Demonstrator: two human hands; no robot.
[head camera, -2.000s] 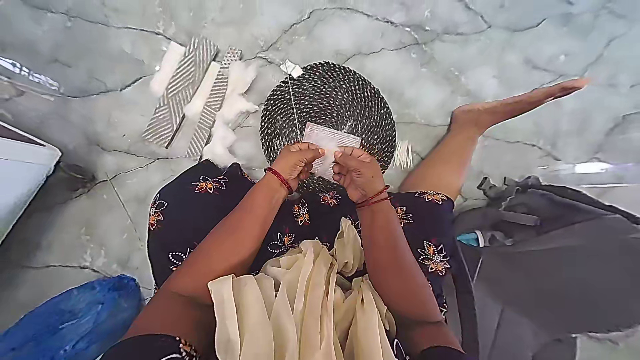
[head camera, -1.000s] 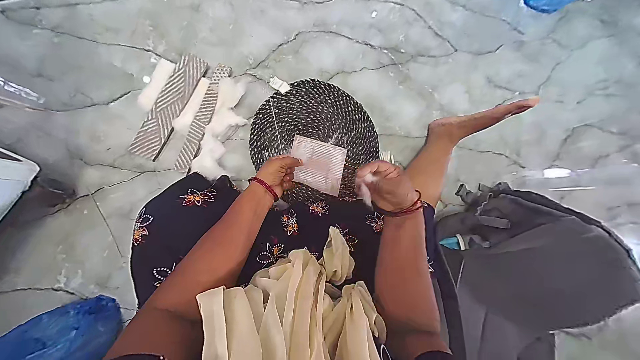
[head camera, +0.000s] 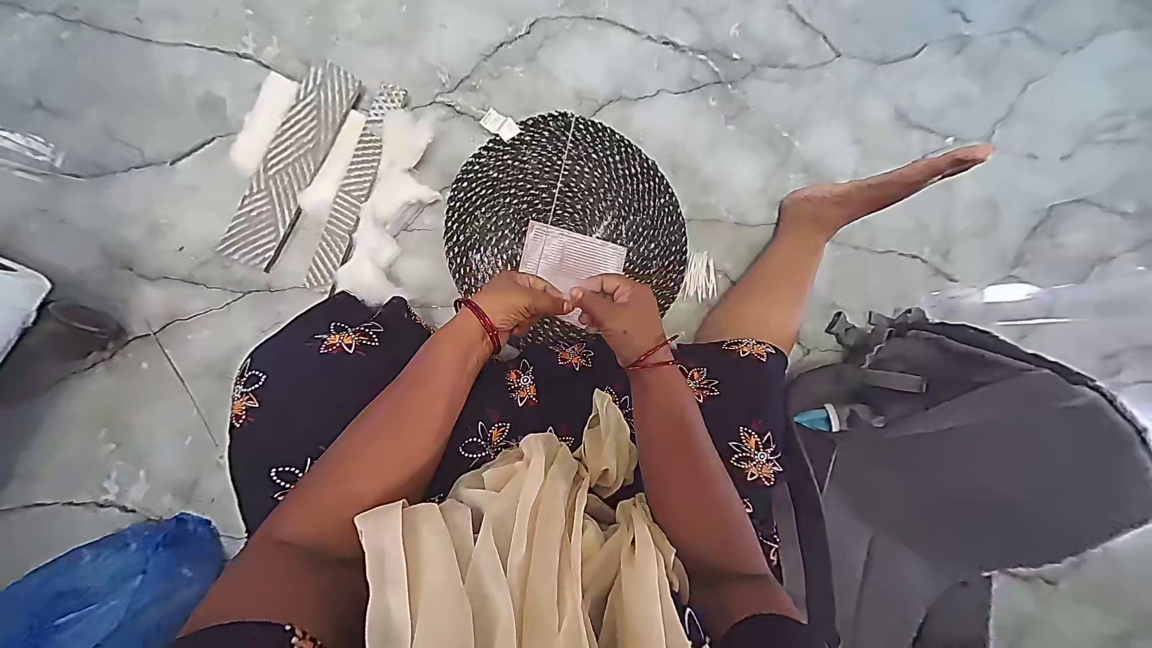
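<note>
A small pale pink, finely lined square (head camera: 576, 255), of paper or cloth, is held over a round black-and-white woven mat (head camera: 621, 180). My left hand (head camera: 520, 304) pinches its lower edge between thumb and fingers. My right hand (head camera: 621, 310) meets it there, fingertips closed at the same edge; whatever small piece lies between the fingertips is hidden. A thin pale thread or stick (head camera: 564, 166) runs from the square up across the mat. A small white tag (head camera: 499, 124) lies at the mat's upper left edge.
Left of the mat lie grey-and-white striped strips (head camera: 297, 166) and white fluffy cotton (head camera: 396, 193). Thin white sticks (head camera: 700, 274) lie right of it. A grey backpack (head camera: 972, 450) is at the right, a blue plastic bag (head camera: 117, 580) at lower left. My bare foot (head camera: 886, 189) extends right.
My right hand, apart from the square one second ago, has come back to its lower edge beside my left hand. The left hand keeps its hold.
</note>
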